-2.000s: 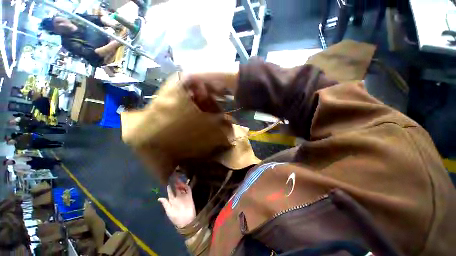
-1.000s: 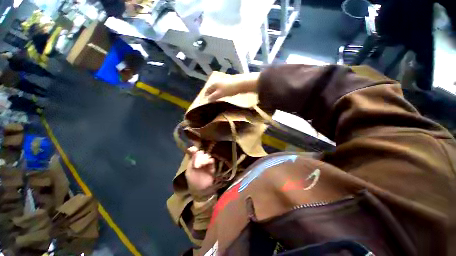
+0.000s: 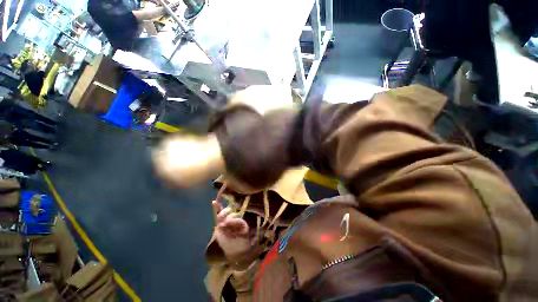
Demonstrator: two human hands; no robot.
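Brown tote bags (image 3: pixel 292 184) lie in layers over my left forearm and against my jacket, their thin straps hanging near my fingers. My left hand (image 3: pixel 234 231) is palm up at the bag mouths, fingers partly curled; whether it grips a strap is unclear. My right hand (image 3: pixel 186 159) is a pale blur beyond the dark cuff, left of and above the bags; its fingers and any hold are not readable. My right sleeve crosses above the bags and hides part of them.
A white machine table (image 3: pixel 259 35) stands at the top, a person (image 3: pixel 118 23) beside it. A blue bin (image 3: pixel 127 100) and a carton (image 3: pixel 94 82) are at upper left. Brown bag piles (image 3: pixel 88 283) lie at lower left, beyond a yellow floor line (image 3: pixel 76 221). A wire-rimmed bin (image 3: pixel 398 20) is at upper right.
My right hand has left the top bag's mouth and moved left, its forearm now across the bags. My left hand stays under the straps, fingers more curled than two seconds ago. The view has shifted.
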